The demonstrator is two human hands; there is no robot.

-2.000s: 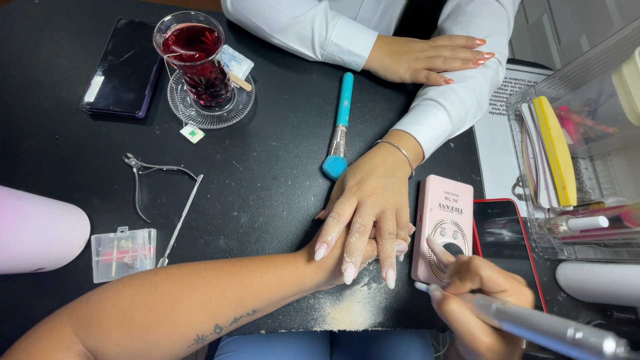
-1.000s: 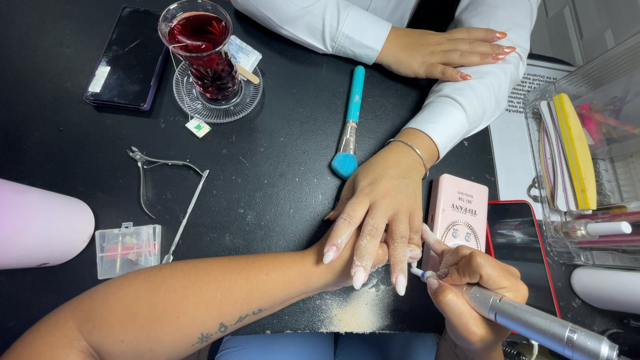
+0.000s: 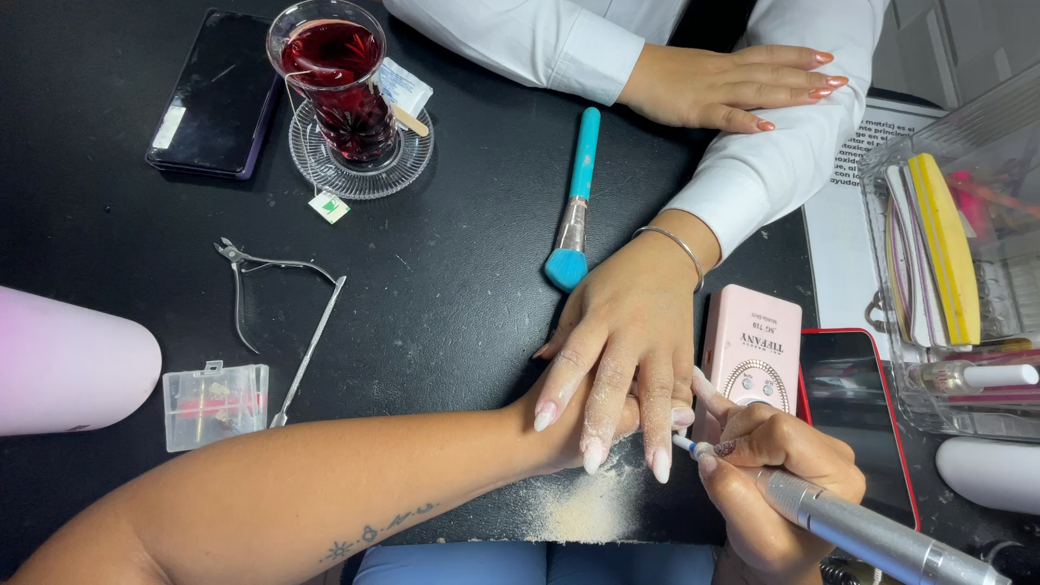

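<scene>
My right hand (image 3: pixel 776 479) grips a silver electric nail drill (image 3: pixel 861 520); its white tip with a blue band is at the little finger of the other person's hand (image 3: pixel 638 317). That hand lies palm down, dusty, with long pale nails and a silver bangle (image 3: pixel 678 244) at the wrist. Beneath it is my left hand (image 3: pixel 561 426), mostly hidden, holding its fingers from below. Pale filing dust (image 3: pixel 585 504) lies at the table edge. Beside the hands stands a pink drill control box (image 3: pixel 751 349). A turquoise-handled brush (image 3: pixel 581 187) rests above the client's wrist.
A glass of red tea (image 3: pixel 337 81) on a glass saucer (image 3: pixel 414 166) and a dark phone (image 3: pixel 215 93) are at upper left. Cuticle nippers (image 3: pixel 276 264), a metal pusher (image 3: pixel 313 349), a small plastic case (image 3: pixel 215 406) and a white lamp (image 3: pixel 73 361) lie left. Right are a red-edged phone (image 3: pixel 857 422) and clear organizer (image 3: pixel 886 357).
My right hand has brought the drill tip up to the person's little finger from lower down, where it was two seconds ago. The person's other hand still rests on the white sleeve.
</scene>
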